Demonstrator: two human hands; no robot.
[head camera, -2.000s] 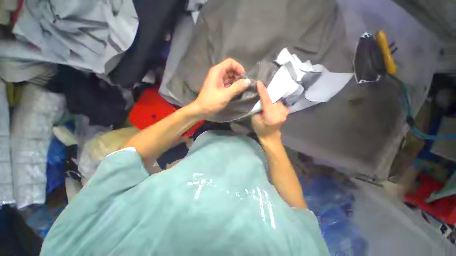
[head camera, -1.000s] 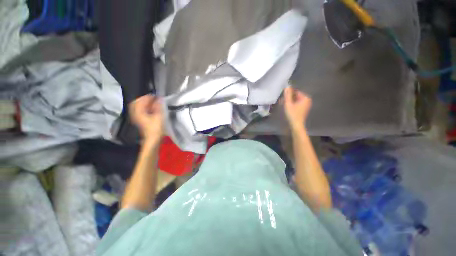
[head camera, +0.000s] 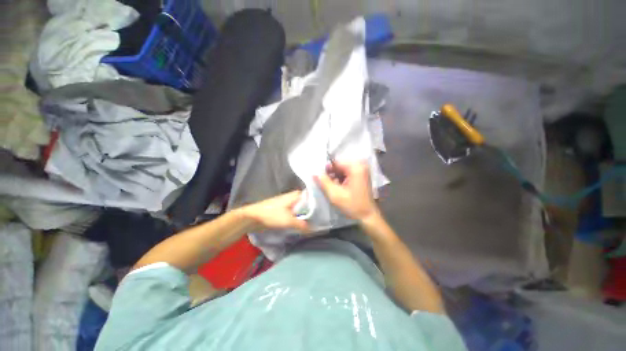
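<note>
A garment (head camera: 278, 140) with a taupe-grey outer face and pale grey-white inner face lies lengthwise in front of me, its far part narrowing to a point. My left hand (head camera: 280, 211) grips its near edge, with a pale fold at the fingertips. My right hand (head camera: 348, 188) pinches the white inner face just right of and beyond my left hand. A thin dark line runs up the white face from my right fingertips. Whether my right hand also holds a tool cannot be told.
A steam iron (head camera: 449, 137) with a yellow-orange handle sits on the grey table cover (head camera: 473, 212) at right, its blue-green hose (head camera: 515, 171) running right. At left are a long black padded board (head camera: 237, 82), a garment pile (head camera: 123, 151) and a blue crate (head camera: 165, 51). Red plastic (head camera: 230, 264) shows below the table edge.
My hands have come from wide apart at the garment's sides to close together at its near part. The garment is now drawn out lengthwise, with more white face showing. The camera view has shifted.
</note>
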